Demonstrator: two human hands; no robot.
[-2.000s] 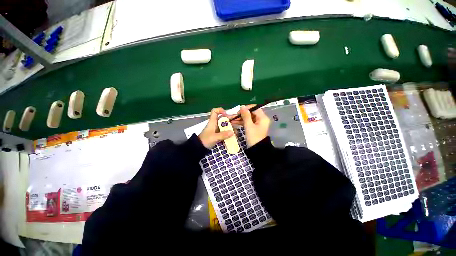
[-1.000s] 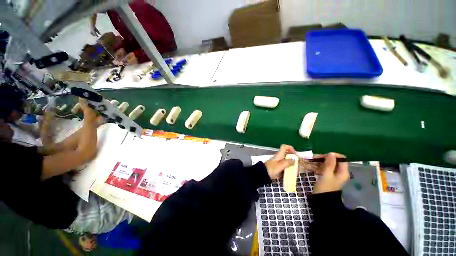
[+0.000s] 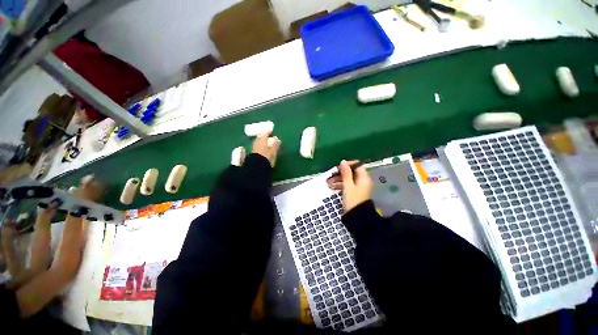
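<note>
My left hand reaches over the green belt. Its fingers are around a cream plastic housing, mostly hidden by the hand. Another housing lies just beyond the fingertips. My right hand is above the top end of the label sheet and grips thin dark tweezers, pointing to the right. The label sheet lies tilted on the grey work plate, with a blank strip at its top and rows of dark labels below.
More housings lie spaced on the belt. A thick stack of spare label sheets is at the right. A blue tray stands beyond the belt. Printed cardboard covers the left bench. Another person's arms are at the far left.
My left hand has moved from above the label sheet out over the belt with the housing. My right hand stays near the sheet's top with the tweezers. The view has swung.
</note>
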